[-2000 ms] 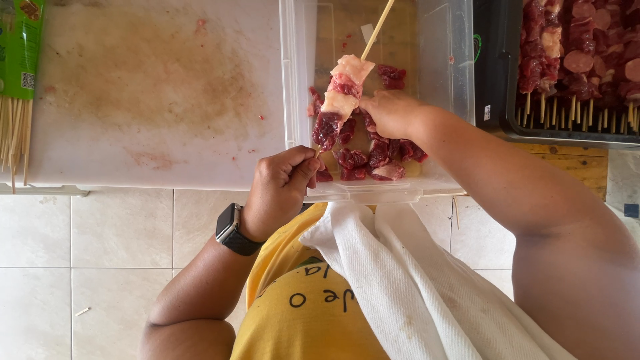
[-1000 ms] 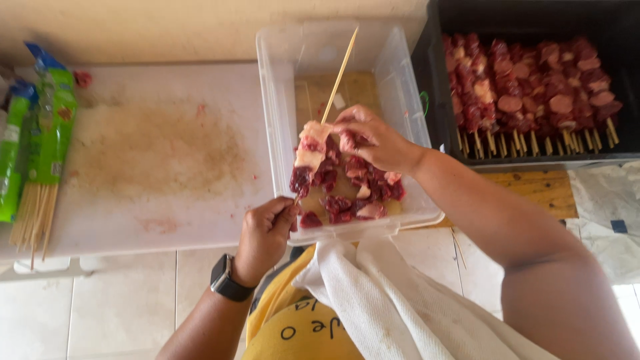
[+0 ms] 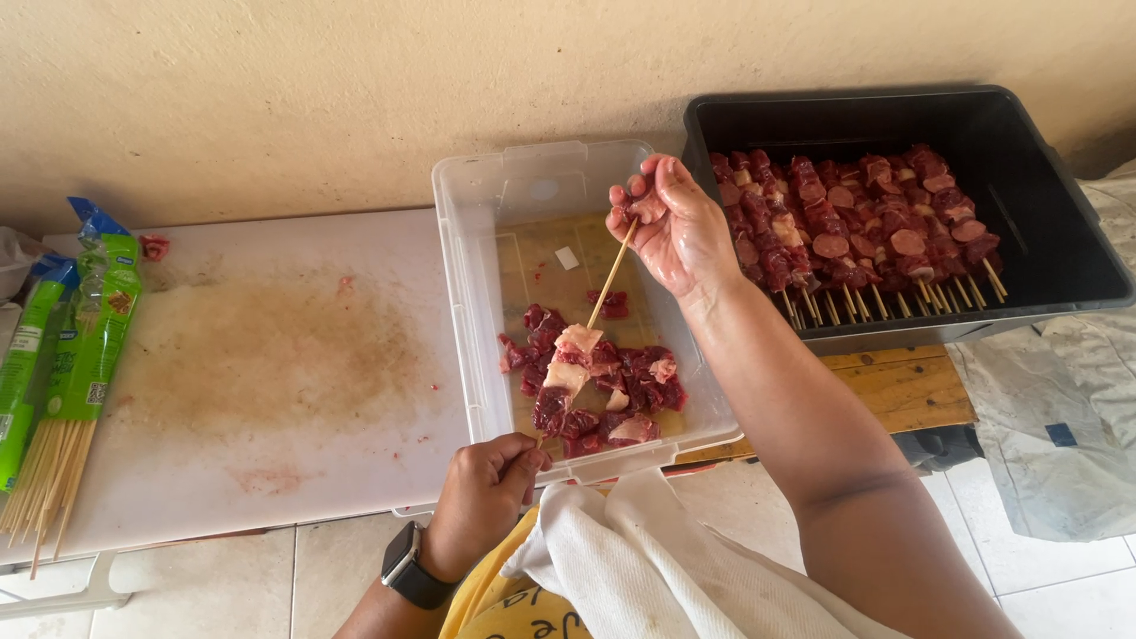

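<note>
My left hand (image 3: 504,475) pinches the lower end of a wooden skewer (image 3: 612,273) at the near edge of a clear plastic bin (image 3: 454,293). Raw red meat and pale fat pieces (image 3: 566,376) are threaded on the skewer's lower half, and its upper half is bare. At the skewer's upper tip, my right hand (image 3: 670,222) holds a piece of raw meat (image 3: 646,206) in its fingers; whether the tip has pierced it cannot be told. Loose chunks of raw meat (image 3: 652,377) lie in the bin beneath the skewer.
A black plastic crate (image 3: 1056,248) on the right holds rows of filled meat skewers (image 3: 834,213). To the left lies a stained white cutting board (image 3: 266,355), with green packets (image 3: 98,328) of wooden skewers at its far left. A beige wall (image 3: 444,80) stands behind.
My right hand has moved from the threaded meat up to the skewer's tip, with a piece of meat in its fingers. My left hand still holds the lower end. The view has shifted.
</note>
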